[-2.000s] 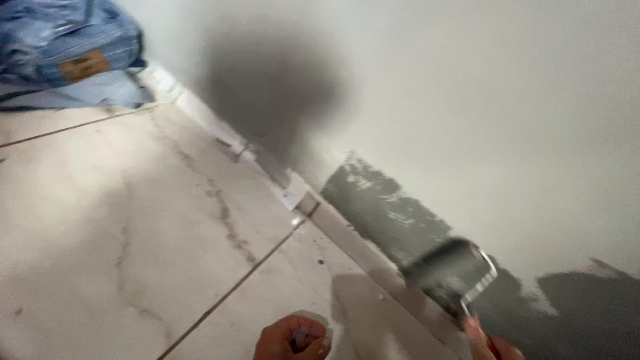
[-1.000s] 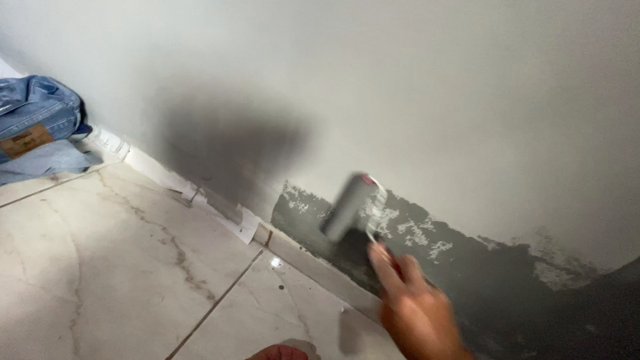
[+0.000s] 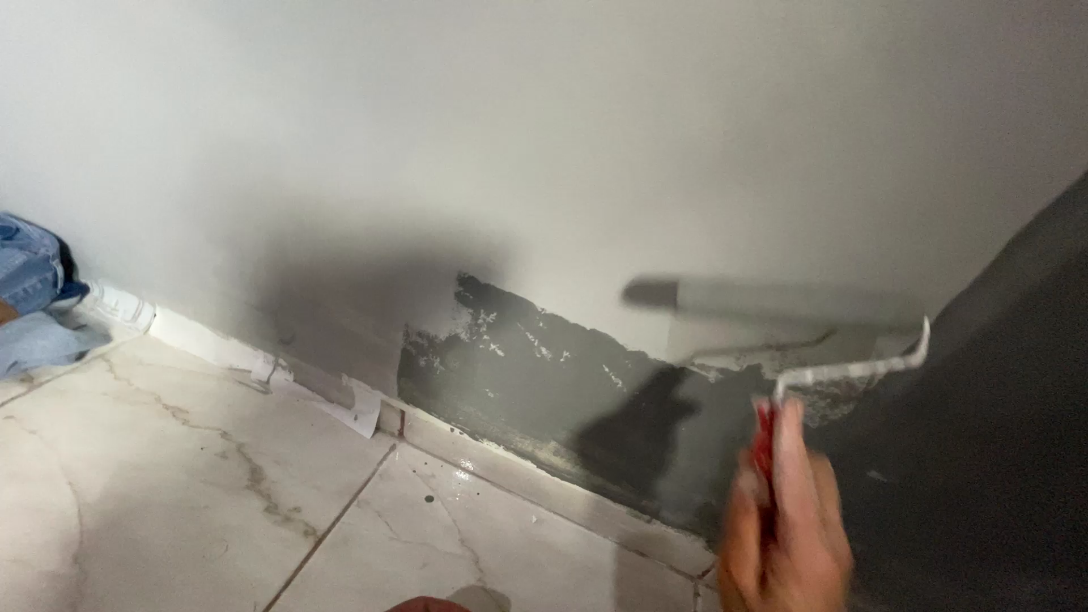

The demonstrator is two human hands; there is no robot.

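My right hand (image 3: 786, 527), at the lower right, grips the red handle (image 3: 764, 442) of a paint roller. The roller's pale wire frame (image 3: 850, 372) rises from the handle and bends at the right. Its blurred grey sleeve (image 3: 790, 302) lies across the view, in front of the pale wall (image 3: 544, 170). Below it, a dark grey painted patch (image 3: 535, 374) with a ragged upper edge and light specks covers the wall's foot. At the bottom edge only a sliver of skin shows, probably my left hand (image 3: 429, 604); its fingers are hidden.
A light tiled skirting (image 3: 544, 489) runs along the wall, with torn white tape or paper (image 3: 361, 410) on its left part. Blue denim cloth (image 3: 30, 272) lies at the far left. Dark paint spots dot the marbled floor tiles (image 3: 195, 510). Darker grey surface fills the right side.
The roller in my right hand has moved right along the wall, away from the left end of the dark patch. My left hand, a curled fist in the oldest frame, has nearly left the view.
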